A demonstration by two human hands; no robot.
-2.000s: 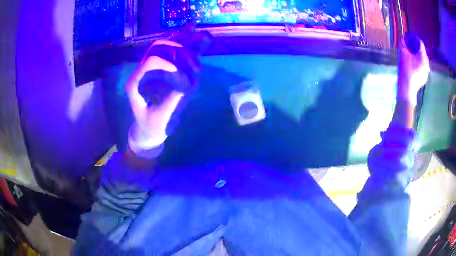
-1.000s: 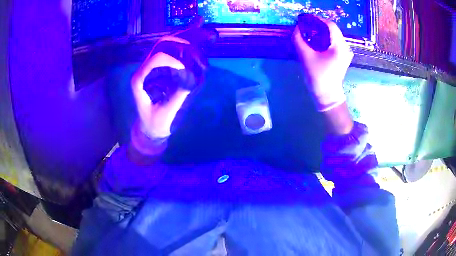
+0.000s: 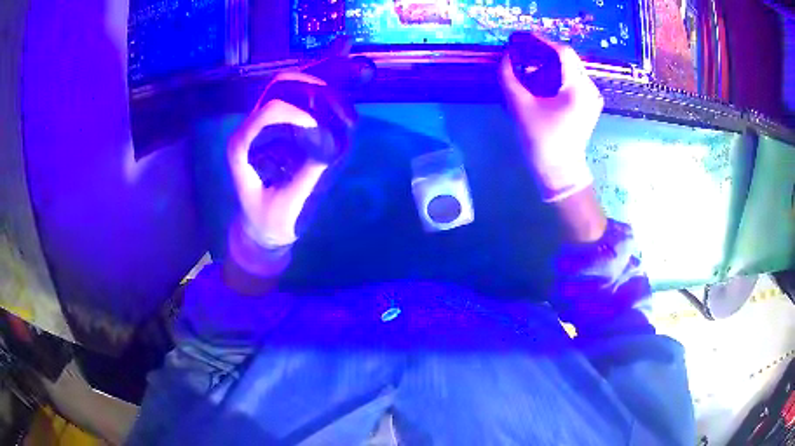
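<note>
A framed circuit board (image 3: pixel 471 28) glows blue at the top of the view, with bright specks and a pinkish block. My left hand (image 3: pixel 283 165), in a pale-backed, dark-palmed glove, is curled left of centre below the board's frame. Dark shapes show inside and beyond its fingers; I cannot tell glove palm from a held object. My right hand (image 3: pixel 556 118), gloved alike, is curled at the board's lower edge on the right, with a dark rounded shape at its fingers; whether it holds a tool is unclear. A whitish open pot (image 3: pixel 443 193) stands between my hands.
The pot is on a green mat (image 3: pixel 375 231), which has a glaring bright patch at right. A second blue-lit board (image 3: pixel 177 37) lies at the upper left. Dark rails (image 3: pixel 436 77) run along the boards' near edge. A violet-lit panel (image 3: pixel 77 174) stands at left.
My right hand has come in from the far right to the board's lower edge, then shifted slightly left. My left hand has stayed nearly in place, curled. The pot appears slightly lower in view.
</note>
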